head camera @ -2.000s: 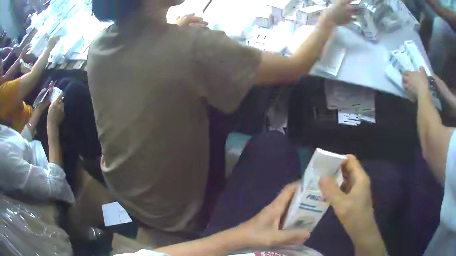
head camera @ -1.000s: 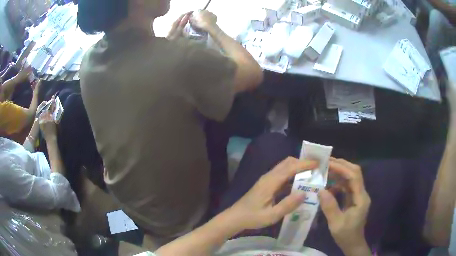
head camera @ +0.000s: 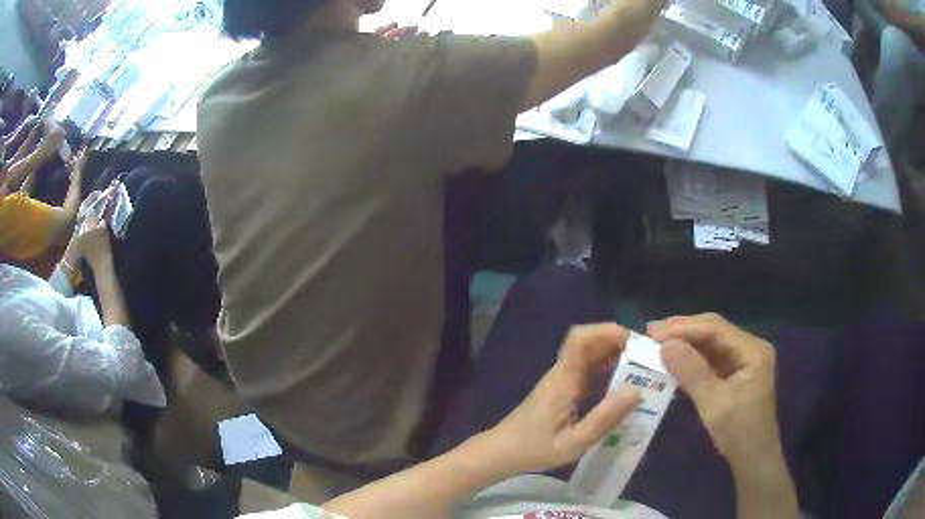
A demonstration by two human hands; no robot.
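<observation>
A slim white folding carton with dark-blue print and a small green mark is held tilted over my lap. My left hand holds it from the left side, with the thumb on its printed face. My right hand is at its upper right, with the fingertips on the top end. The top end is mostly covered by fingers of both hands, so I cannot tell if its flap is fully closed. What is inside the carton is hidden.
A person in a brown shirt sits close at the left front, one arm over the table. White cartons and flat printed pieces lie on it. Printed sheets sit on the shelf beneath. Other workers sit at far left.
The tall open flap at the carton's top has been folded down, and both hands have come together there. The neighbour's arm has reached out across the table. The hands at the right table edge have gone.
</observation>
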